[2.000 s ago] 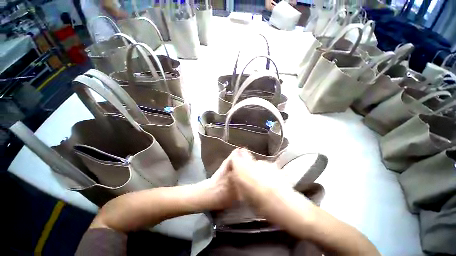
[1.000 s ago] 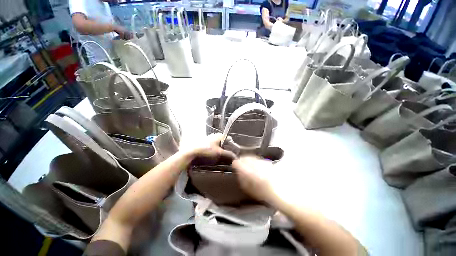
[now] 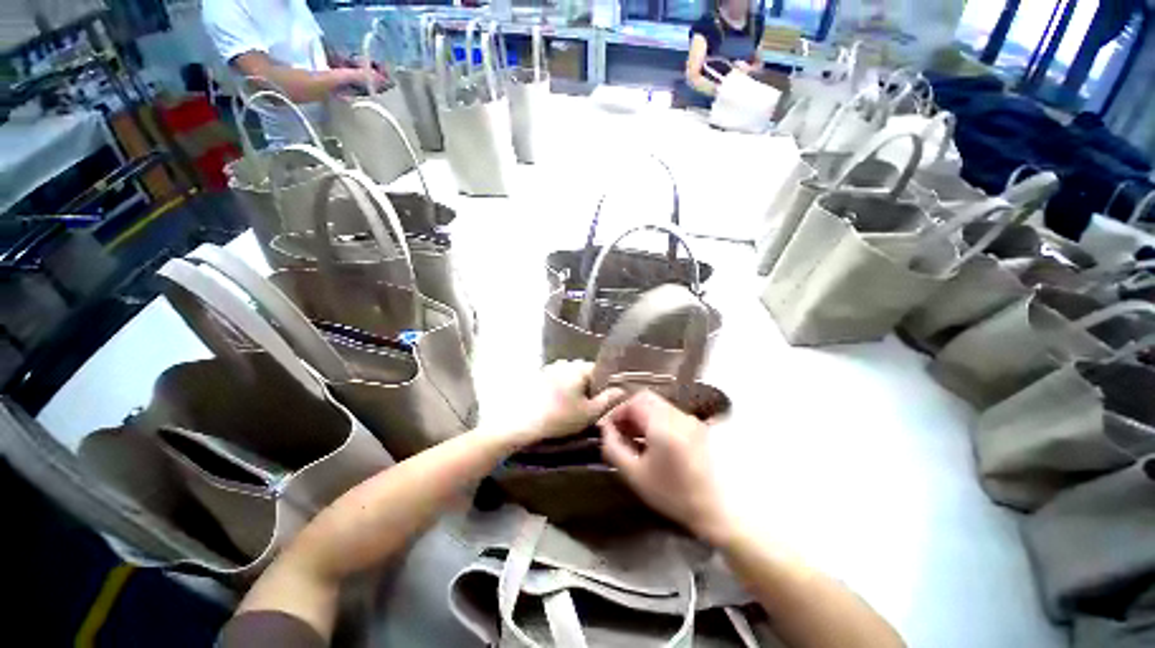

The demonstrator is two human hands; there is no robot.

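Note:
A taupe tote bag (image 3: 570, 491) stands open in front of me in the middle of the table, its handle (image 3: 652, 317) arching up at the far side. My left hand (image 3: 570, 403) grips the bag's upper part by the foot of the handle. My right hand (image 3: 659, 456) is at the opening beside it, fingers bent and fingertips close together; whether they pinch something small cannot be told. Another tote with looped straps (image 3: 595, 582) lies nearest me, below my hands. A further tote (image 3: 633, 272) stands just behind the worked one.
Totes stand in a row on the left (image 3: 367, 285) and along the right (image 3: 842, 272) of the white table (image 3: 836, 418). One person (image 3: 272, 57) is at the far left and another (image 3: 725, 51) at the far end, both with hands on bags. A yellow floor line (image 3: 101, 608) shows lower left.
Since the earliest frame, my joined hands have parted and moved into the bag's opening. Since one second ago, my right fingers have bent in near the handle. The view has shifted.

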